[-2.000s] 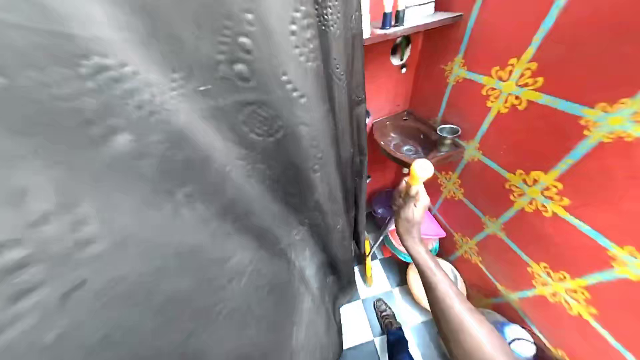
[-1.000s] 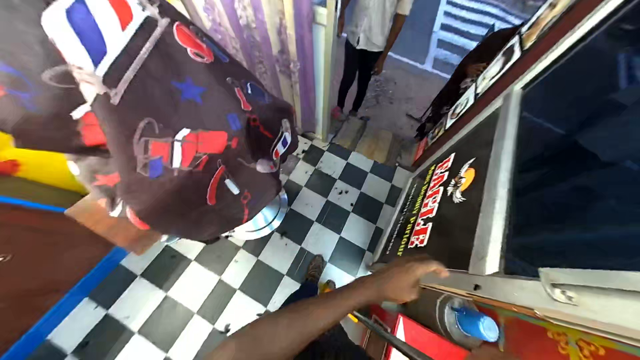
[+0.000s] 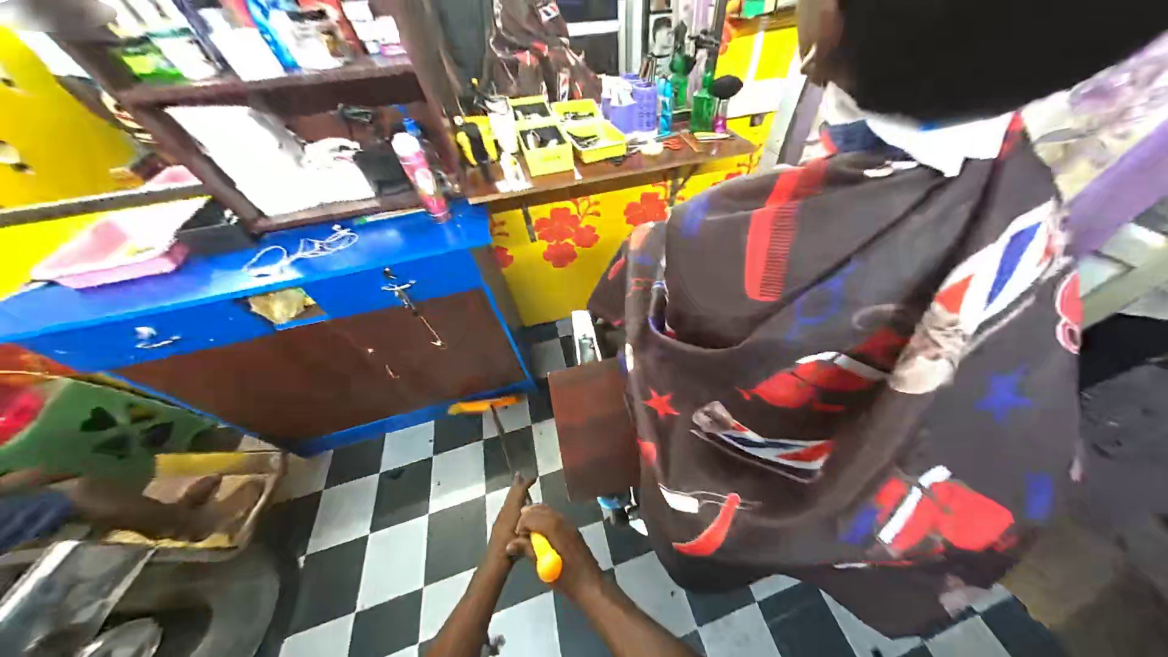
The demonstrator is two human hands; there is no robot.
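Note:
A long thin-handled floor tool, perhaps a squeegee or brush, slants down and away from me; its orange head [image 3: 485,405] is at the foot of the blue-edged cabinet. My left hand [image 3: 513,506] is closed around the dark shaft [image 3: 504,441]. Just behind it, my right hand [image 3: 555,534] grips the same shaft near its top, and the orange handle end [image 3: 547,558] sticks out below the fingers. The hands are close together over the black-and-white checkered floor [image 3: 394,557]. The underside of the tool's head is hidden from view.
To the right sits a person in a patterned barber's cape [image 3: 794,392], beside a brown footrest panel [image 3: 598,429]. Ahead stand a blue-and-brown cabinet [image 3: 365,356] and a counter [image 3: 630,169] with yellow trays [image 3: 547,155]. A carton [image 3: 260,493] is at lower left.
The view has swung from a corner basin, past a doorway, to the cabinets and caped person. Two seconds ago one hand was seen on the orange-ended handle; now both hands hold the tool.

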